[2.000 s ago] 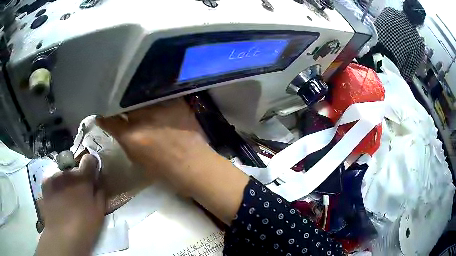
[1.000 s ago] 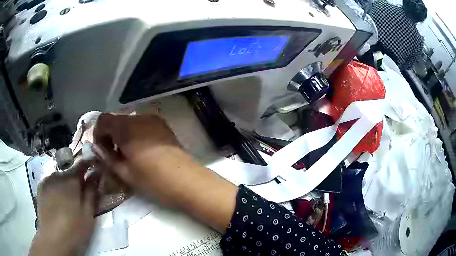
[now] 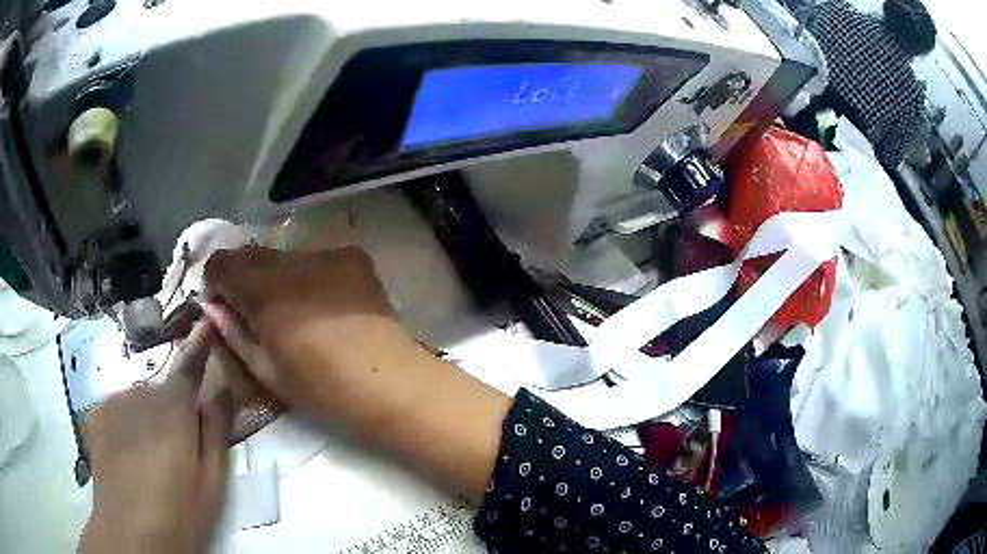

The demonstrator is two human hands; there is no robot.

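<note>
My left hand point(image 3: 157, 444) is at the lower left, its fingertips at the presser foot and needle area point(image 3: 143, 321). My right hand point(image 3: 308, 314) is curled beside it, thumb and fingertips meeting my left fingertips. What the fingertips pinch is small and hidden, so I cannot tell if either hand grips the fabric. A bit of white fabric point(image 3: 206, 236) shows just behind my right fingers. The white fabric strip point(image 3: 693, 368) loops over the red plastic bag point(image 3: 785, 184) and runs left behind my right forearm.
The machine head point(image 3: 216, 119) with its lit blue screen overhangs my hands. Black scissors or snips point(image 3: 476, 254) lie under its arm. A white fabric pile point(image 3: 898, 357) is at the right. A printed ruler point(image 3: 417, 530) marks the table edge. A person point(image 3: 866, 70) in checked clothing is behind.
My right hand has shifted from under the machine head down beside my left fingertips. The white fabric between my left fingertips no longer shows. The camera view has shifted slightly.
</note>
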